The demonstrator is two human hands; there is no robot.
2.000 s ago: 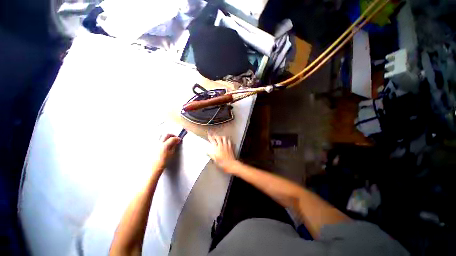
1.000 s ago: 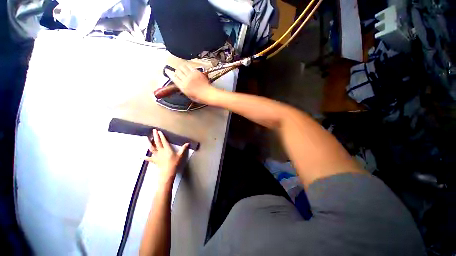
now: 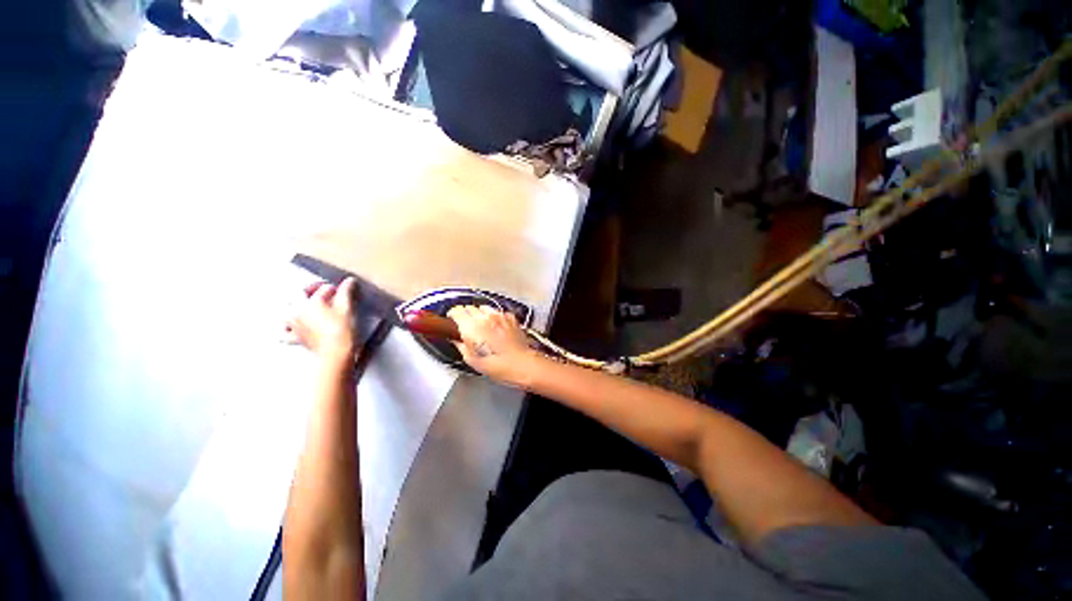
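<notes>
My right hand point(image 3: 491, 342) is closed around the reddish-brown handle of the steam iron point(image 3: 454, 319). The iron lies flat on the near right part of the table, over the right end of a dark end band point(image 3: 353, 278). My left hand point(image 3: 325, 319) rests on the pale garment panel point(image 3: 400, 405) just below the band's left part, fingers bent; whether it pinches cloth is hard to tell. A dark strip point(image 3: 269, 569) runs down the panel, partly hidden by my left forearm.
The pale table point(image 3: 470, 211) has a brownish area. A black rounded item point(image 3: 494, 82) and heaped cloth point(image 3: 306, 29) lie at its far end. Yellow hoses point(image 3: 752, 308) run from the iron to the upper right. A cardboard piece point(image 3: 694, 100) lies beyond.
My right hand has brought the iron from its place beside the black item nearer to me, onto the band's right end. My left hand has shifted left along the band.
</notes>
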